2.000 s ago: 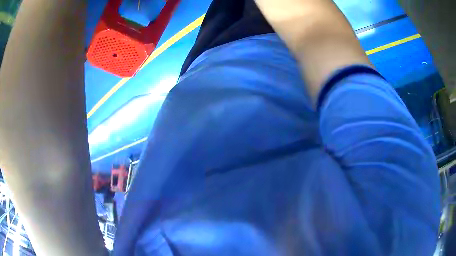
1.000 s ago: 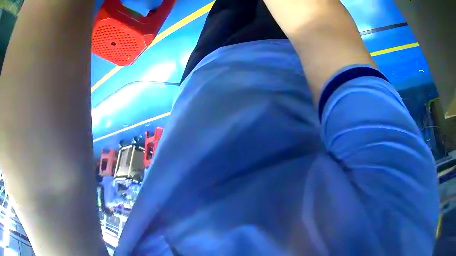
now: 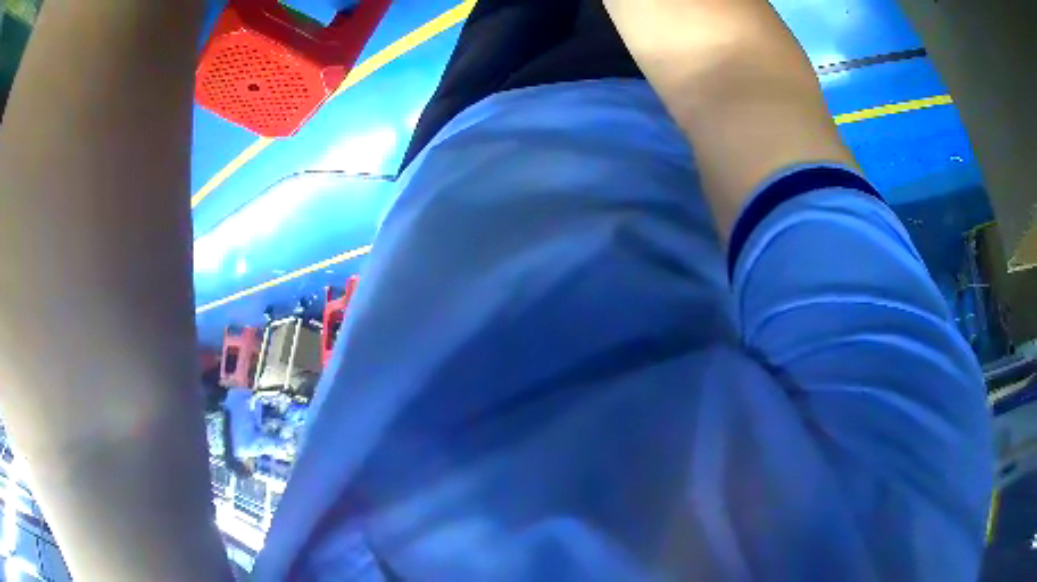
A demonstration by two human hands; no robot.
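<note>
No hand is in the picture. A bare forearm runs along the left side and is cut off by the top edge. The other bare forearm comes out of a blue sleeve with a dark cuff at the right of centre, and it too is cut off at the top. Both hands are out of view, so what they hold cannot be told. The wearer's blue shirt point(image 3: 546, 330) fills the middle, with black trousers point(image 3: 529, 51) above it. A red plastic stool point(image 3: 267, 74) with a perforated seat stands on the blue floor.
The blue floor point(image 3: 273, 227) has yellow lines. Smaller red stools point(image 3: 238, 356) and a framed, pale box-like thing point(image 3: 289, 355) show at the lower left. A brown surface, perhaps cardboard point(image 3: 984, 102), edges the upper right. Dim clutter lies below it at the right rim.
The view has shifted slightly, and the background stools and framed thing have come into view beside the shirt since the first frame. The forearms have barely moved.
</note>
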